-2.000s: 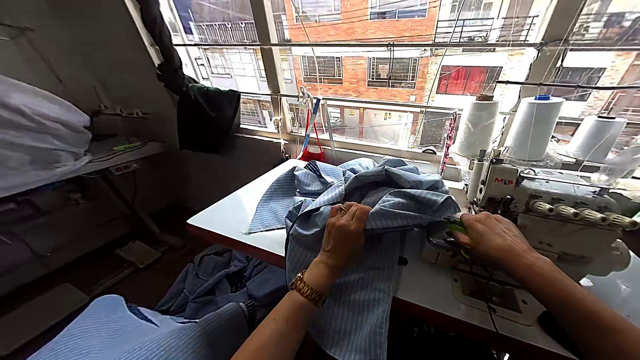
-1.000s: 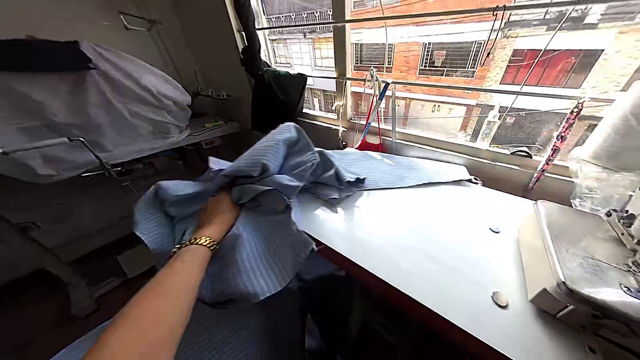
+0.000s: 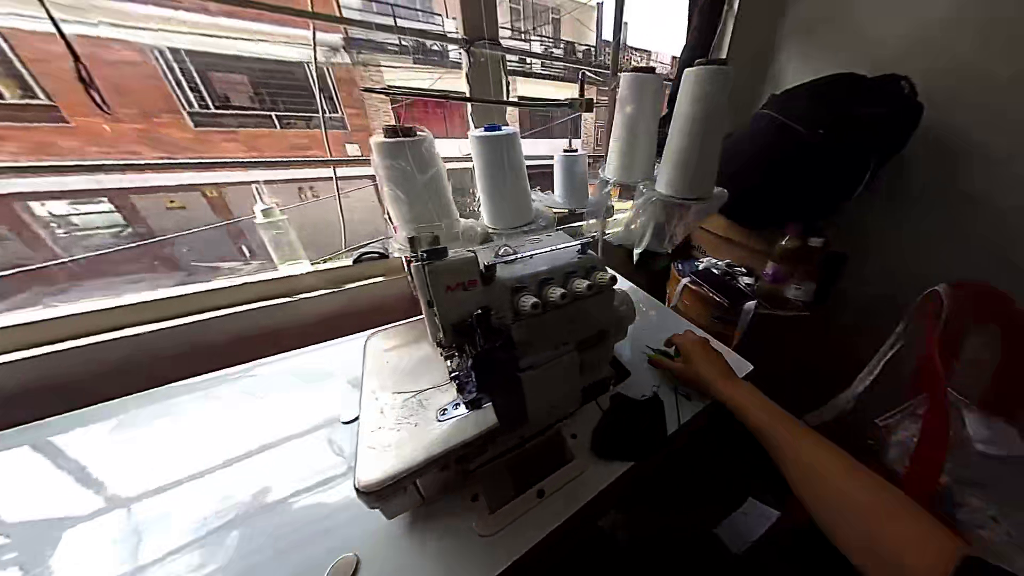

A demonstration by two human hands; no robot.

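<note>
My right hand is at the table's right end, beside the overlock sewing machine. Its thumb and fingers are at a small green tool, perhaps thread snips; whether they grip it or only touch it cannot be told. A black cloth item lies between the hand and the machine's base. Large cones of white thread stand behind the machine, some in clear plastic. My left hand is out of view, and so is the striped blue fabric.
The white table runs left under the window. A small oval disc lies near its front. A clear plastic bottle stands by the sill. Right of the table are a box of odds and ends, a dark bundle and a red chair back.
The view has swung far right. My left hand, which held the striped blue fabric a second ago, has gone out of view with it. My right hand is back in view, at the table's right end.
</note>
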